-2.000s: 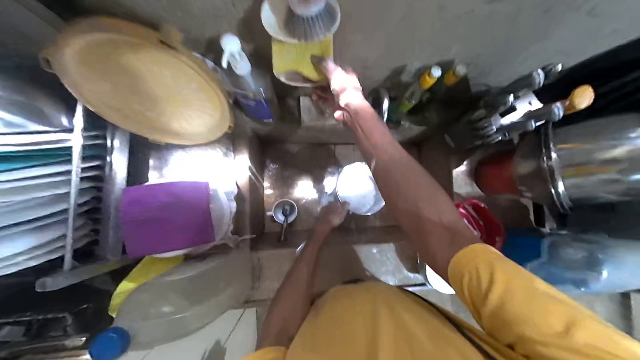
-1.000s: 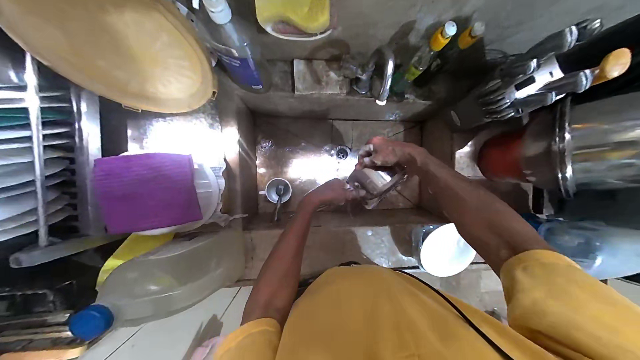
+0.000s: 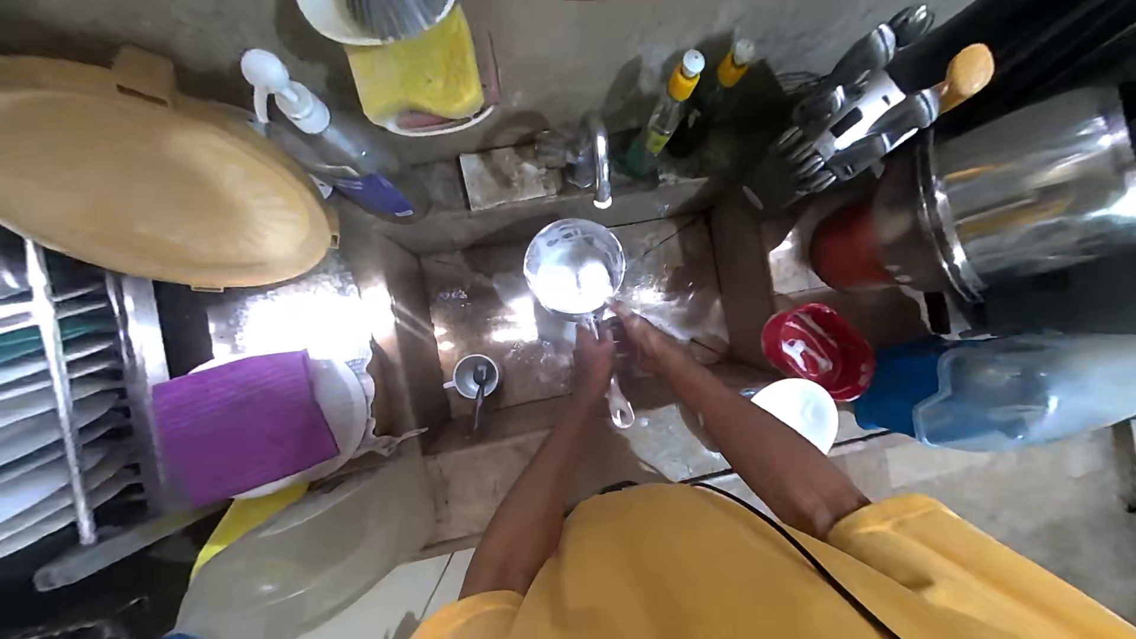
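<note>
Over the sink basin (image 3: pixel 524 373) both hands are on a small metal pan (image 3: pixel 574 266) with soapy streaks and bright glare on it. My left hand (image 3: pixel 593 355) grips it near the base of its handle, whose looped end points toward my body. My right hand (image 3: pixel 641 342) is close beside, at the rim and handle; its fingers are partly hidden, so its hold cannot be made out. A white mug (image 3: pixel 464 376) with a spoon (image 3: pixel 480 395) in it stands in the basin, left of the hands. The faucet (image 3: pixel 602 164) is behind the pan.
A yellow sponge (image 3: pixel 417 71), pump bottle (image 3: pixel 288 93) and capped bottle (image 3: pixel 666 111) stand behind the sink. A purple cloth (image 3: pixel 244 426) and dish rack (image 3: pixel 62 399) are at left. A red bowl (image 3: pixel 816 351), white bowl (image 3: pixel 799 413), metal pot (image 3: pixel 1038 195) and cutlery (image 3: pixel 843 124) are at right.
My right hand came down from the yellow sponge to the basin between the two earlier frames. The pan now shows its round face, with its handle toward me.
</note>
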